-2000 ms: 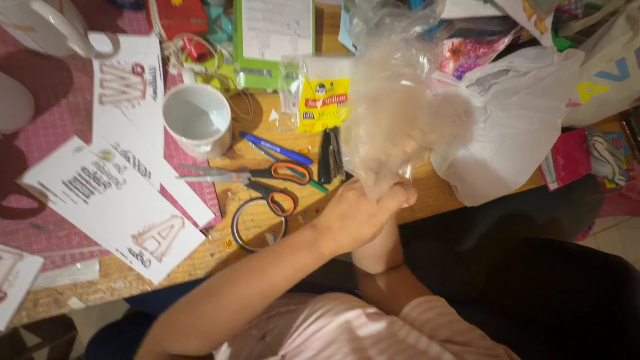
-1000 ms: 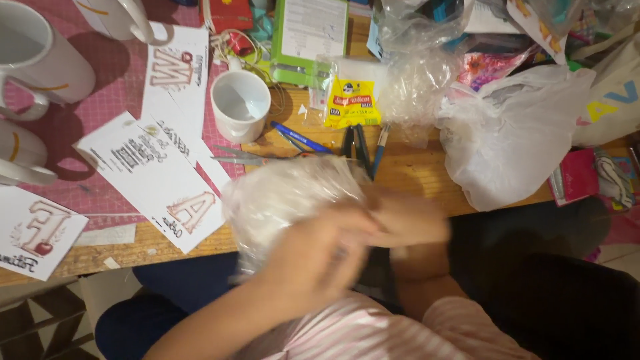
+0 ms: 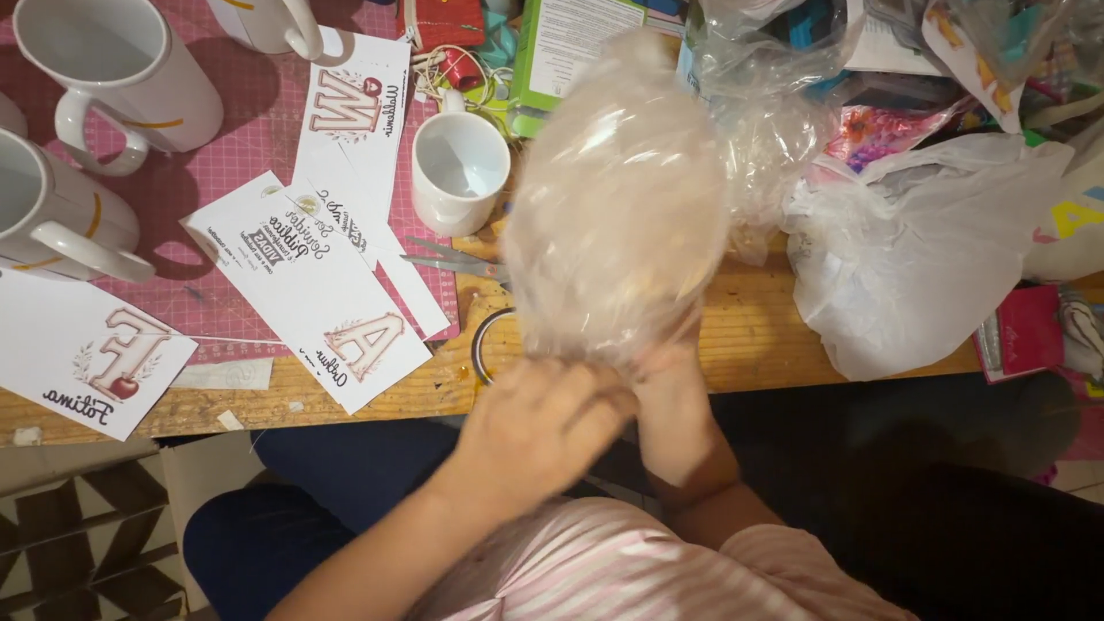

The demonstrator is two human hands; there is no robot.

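A puffed, clear plastic bag [image 3: 617, 207] stands up from my two hands, blurred by motion; what is inside it cannot be made out. At its lower left end my left hand [image 3: 552, 418] has its fingers bent over the gathered plastic. My right hand [image 3: 668, 362] grips the same end from the right, its fingers partly hidden by the bag. Just left of the bag, scissors [image 3: 457, 263] lie with their blades showing and their handles covered. A dark ring-shaped roll [image 3: 492, 345] is partly hidden beside them. A white mug [image 3: 460, 172] stands beyond the scissors.
White mugs [image 3: 164, 95] stand on a pink cutting mat [image 3: 250, 112] at left, near printed paper sheets [image 3: 345, 319]. Behind the bag is a green box [image 3: 552, 78]. A white plastic bag [image 3: 906, 267] and crumpled clear plastic [image 3: 768, 164] lie right on the wooden table [image 3: 750, 336].
The clear bag, held low and left near the table edge one second ago, is raised upright over the table again. Both hands have stayed at its end. The view has shifted somewhat.
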